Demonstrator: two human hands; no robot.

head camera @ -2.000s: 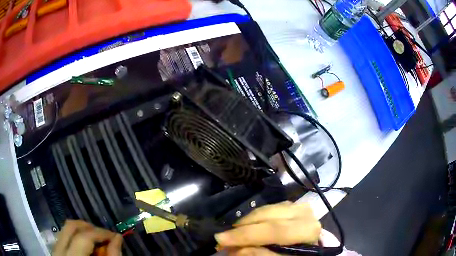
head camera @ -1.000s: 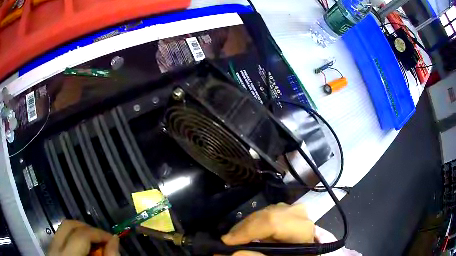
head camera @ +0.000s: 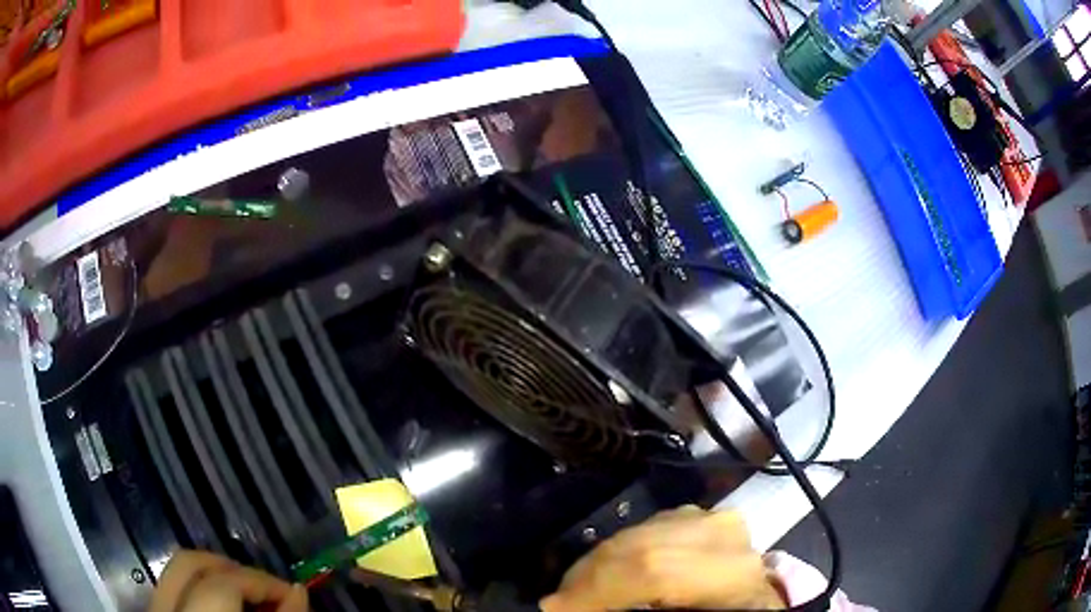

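A narrow green circuit board (head camera: 359, 542) lies slantwise across a yellow pad (head camera: 389, 521) on the dark mat. My left hand (head camera: 227, 586), cut off by the bottom edge, is at the board's left end. A red wire (head camera: 318, 581) shows by its fingers; the orange cell they held is hardly visible now. My right hand (head camera: 670, 564) grips a soldering iron (head camera: 440, 593), its handle partly cut off by the bottom edge. The iron's metal shaft points left, just below the board; contact at the tip cannot be told.
A black fume fan (head camera: 562, 323) stands behind the pad, its cord looping right. Another green board (head camera: 223, 208) lies at the mat's back left. A red-orange tray (head camera: 239, 48) is at top left. An orange cell (head camera: 811, 222) with a board, a blue bin (head camera: 891, 155) and a bottle (head camera: 826, 48) are right.
Since two seconds ago, the iron has moved from above the pad to just below the board. The view has shifted slightly, and both hands now sit lower at the bottom edge.
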